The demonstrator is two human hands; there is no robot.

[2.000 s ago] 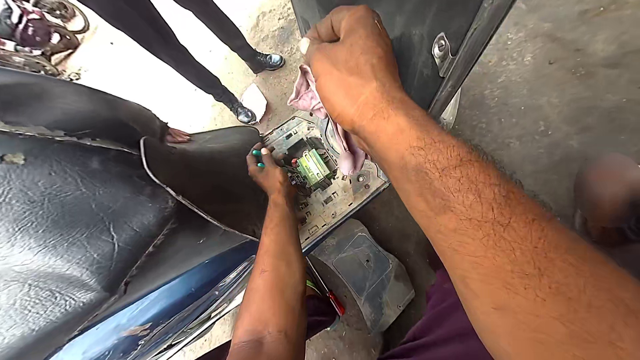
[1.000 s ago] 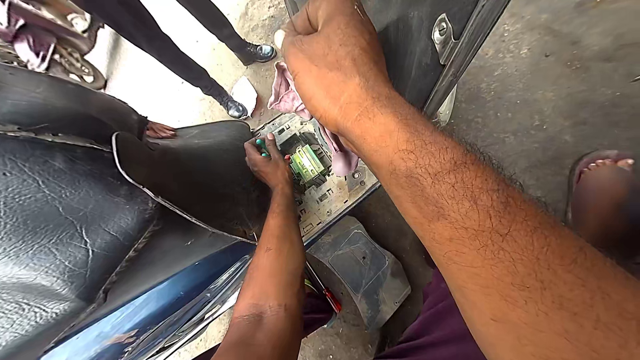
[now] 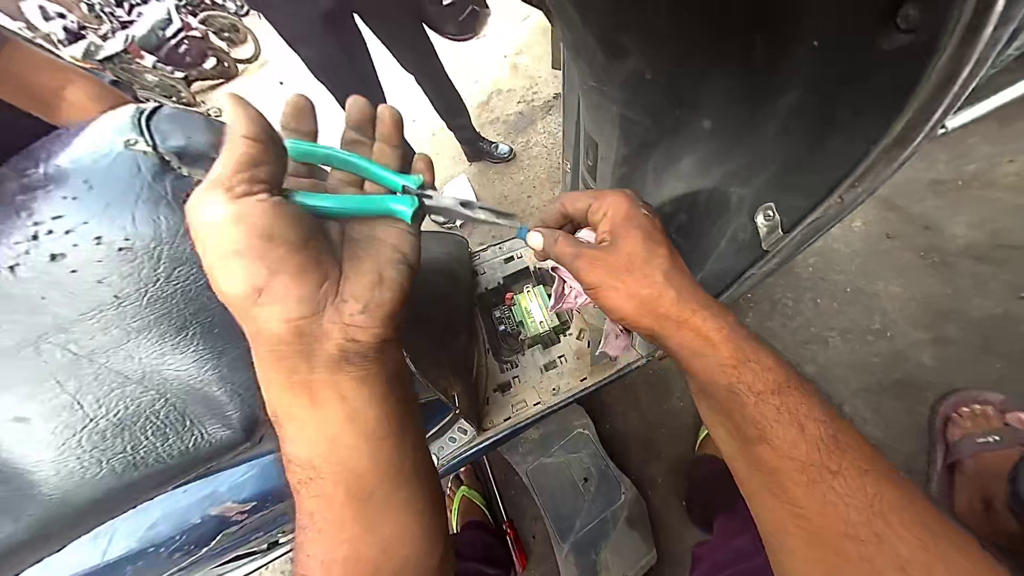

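Observation:
Across the upturned palm of my left hand lie long-nose pliers with green handles, their jaws pointing right. The palm faces up and the fingers are spread, with the thumb over the handle side. My right hand pinches a small blue piece between thumb and finger, at the tips of the pliers. Whether the jaws touch it is unclear. Below the hands, a green battery sits in the recess of a dusty floor panel. A pink cloth hangs under my right hand and partly over the panel.
A black leather seat fills the left side. A dark panel stands at upper right. On the ground lie a grey plastic cover and a red-handled screwdriver. A person in dark trousers stands beyond; a sandalled foot is at right.
My left hand has come up from beside the battery and turned palm up, with the pliers in full view. My right hand is now lower, close to the plier tips.

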